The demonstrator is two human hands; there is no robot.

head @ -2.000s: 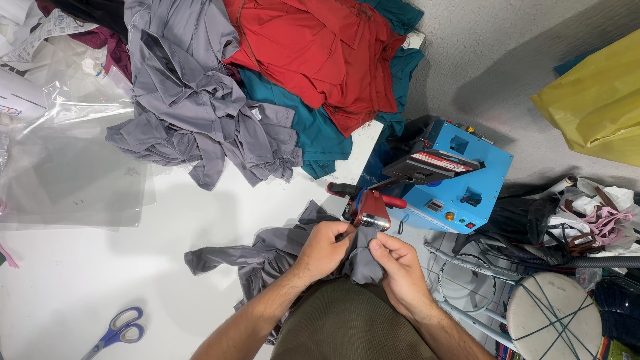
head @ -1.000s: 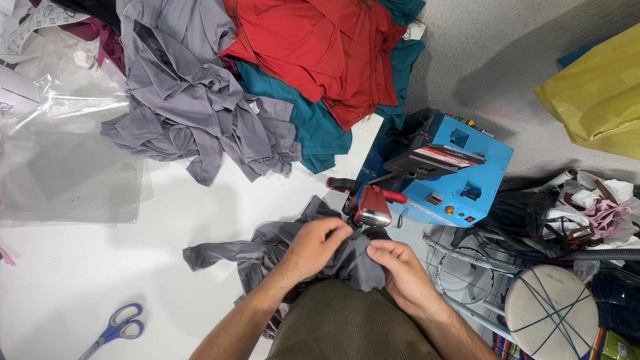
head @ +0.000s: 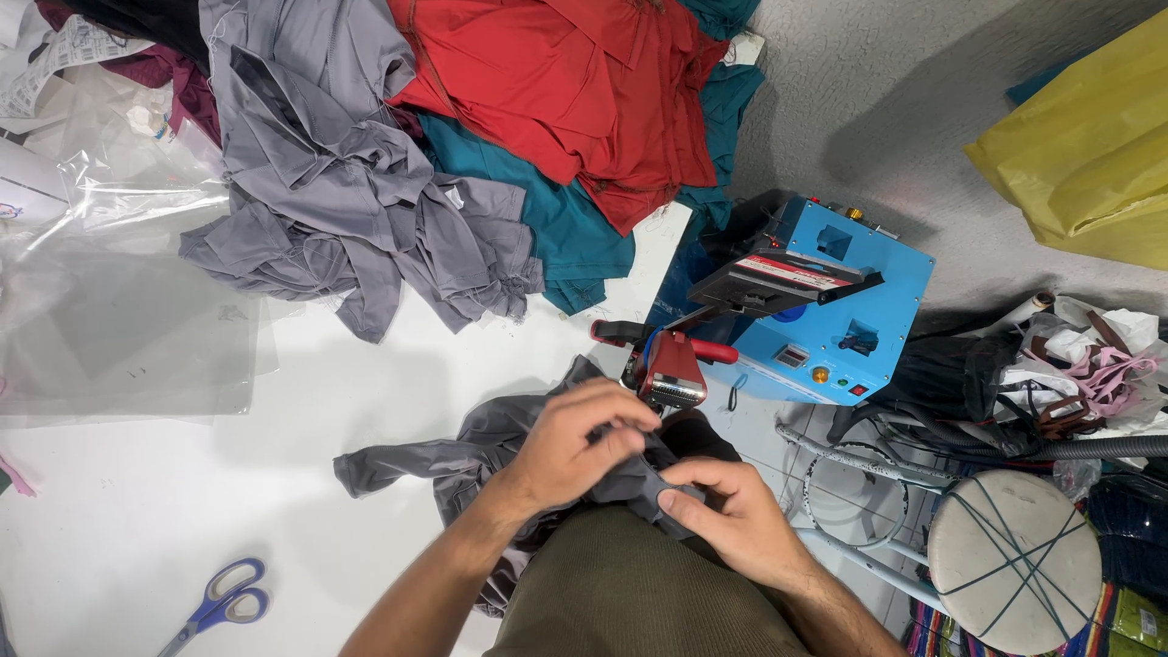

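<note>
A dark grey garment lies bunched at the white table's edge, against my body. My right hand pinches a part of this cloth between thumb and fingers. Just left of it, my left hand is over the cloth with its fingers curled; whether it grips any fabric cannot be made out. Directly beyond my hands stands a red trimming device with a toothed metal head and a red handle, on an arm by a blue machine box.
Grey garments, red garments and teal ones are heaped at the back. Scissors lie at the near left, clear plastic bags at the left. A round stool and a yellow bag are at the right.
My hands have drawn back from the red device's metal head, where they were close together two seconds ago. My left hand has lifted somewhat from the part of the cloth in my right hand.
</note>
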